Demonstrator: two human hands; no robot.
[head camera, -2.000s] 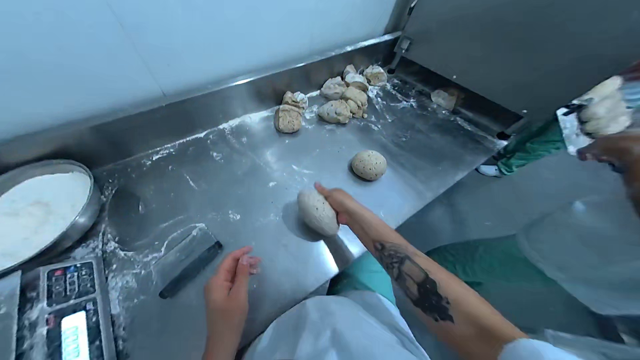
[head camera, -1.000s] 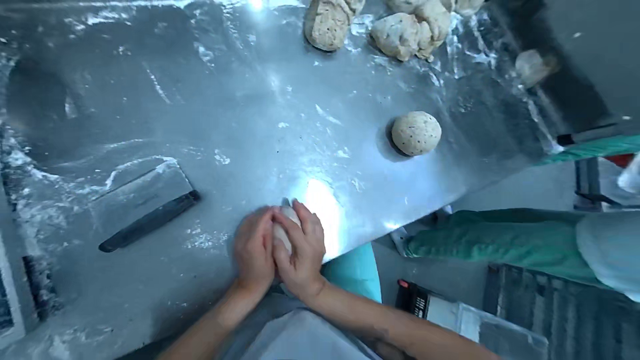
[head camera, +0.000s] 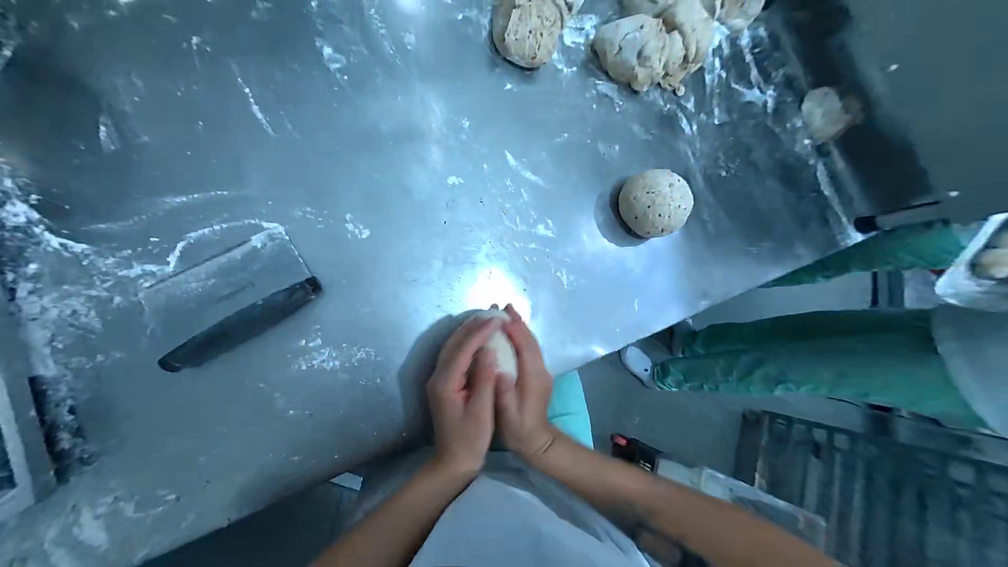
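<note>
My left hand (head camera: 463, 386) and my right hand (head camera: 524, 378) cup a pale dough ball (head camera: 502, 353) from both sides on the steel worktable (head camera: 378, 276), near its front edge. The hands cover most of the ball; only its top shows between the fingers. A round, speckled dough ball (head camera: 656, 203) rests apart on the steel, to the right and farther back. At the left lies a dough scraper (head camera: 240, 323) with a dark handle and a flat metal blade.
Rough dough pieces (head camera: 638, 51) sit at the back, with another dough lump (head camera: 528, 31) beside them. Flour streaks the steel. Past the table's right edge stands a person in green trousers (head camera: 795, 358). Part of a scale (head camera: 16, 449) shows at the left edge.
Two seconds ago only my right hand held the dough ball, with my left hand apart from it; now both hands are around it. The view has tilted down.
</note>
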